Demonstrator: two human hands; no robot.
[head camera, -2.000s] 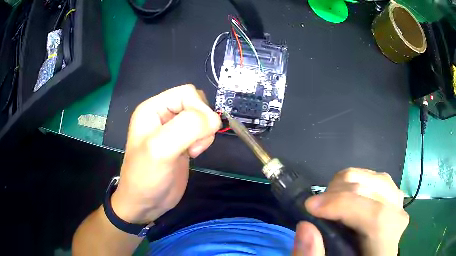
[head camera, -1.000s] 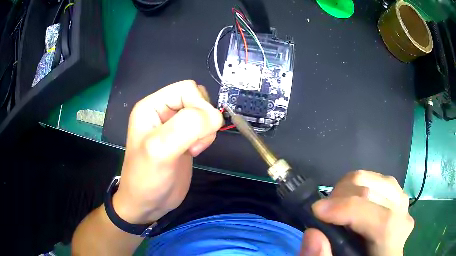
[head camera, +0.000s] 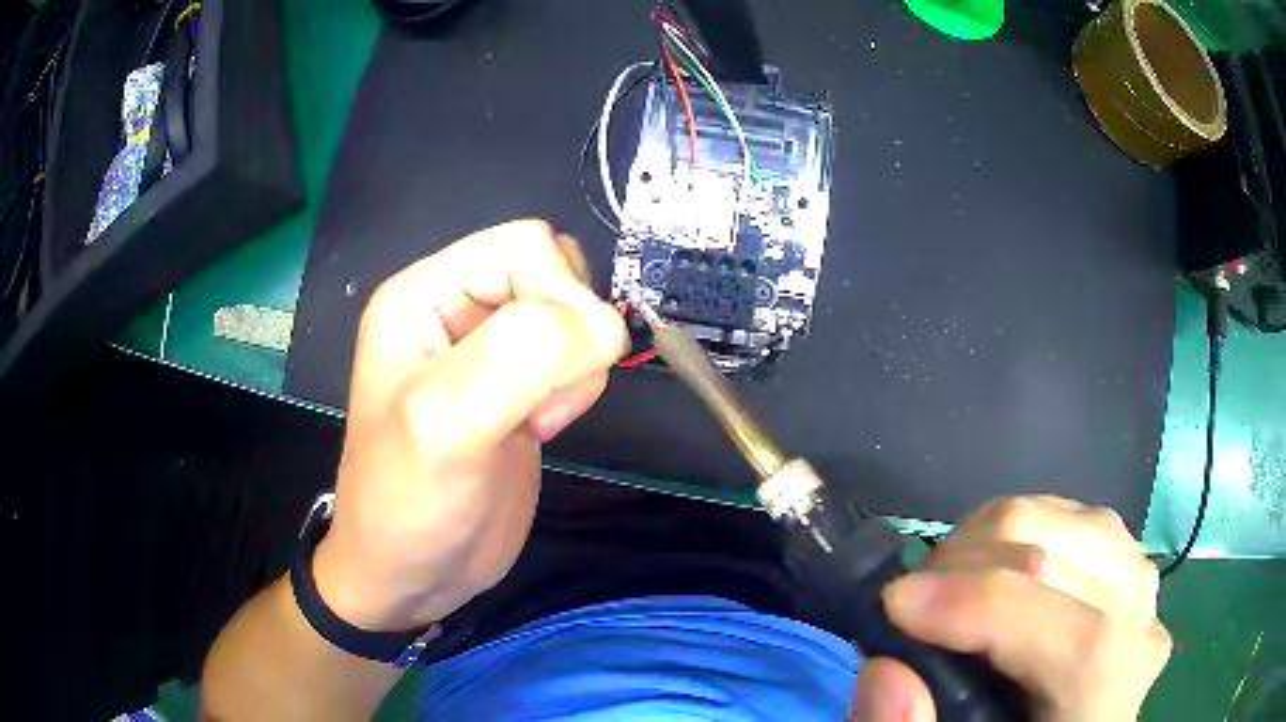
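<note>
The electronic unit with circuit board (head camera: 726, 219) lies on the black mat, with red, white and green lead wires looping at its top left. My left hand (head camera: 480, 346) pinches the short red wire (head camera: 638, 360) at the board's lower left corner; its fingertips hide part of the wire. My right hand (head camera: 1023, 607) is shut around the black handle of the soldering iron (head camera: 733, 416). The iron's tip is at the board's lower left corner, beside my left fingertips. Whether it touches the board is hard to tell.
The black foam tray (head camera: 247, 155) stands at the left, with a silvery bagged part (head camera: 127, 155) in it. A tape roll (head camera: 1149, 82) and a green disc (head camera: 959, 11) are at the mat's far edge. A black soldering station (head camera: 1248, 282) with a cord is at the right.
The view has shifted slightly, so the tape roll and green disc sit higher and further right. Both hands keep their holds, and the iron tip stays at the same corner of the board.
</note>
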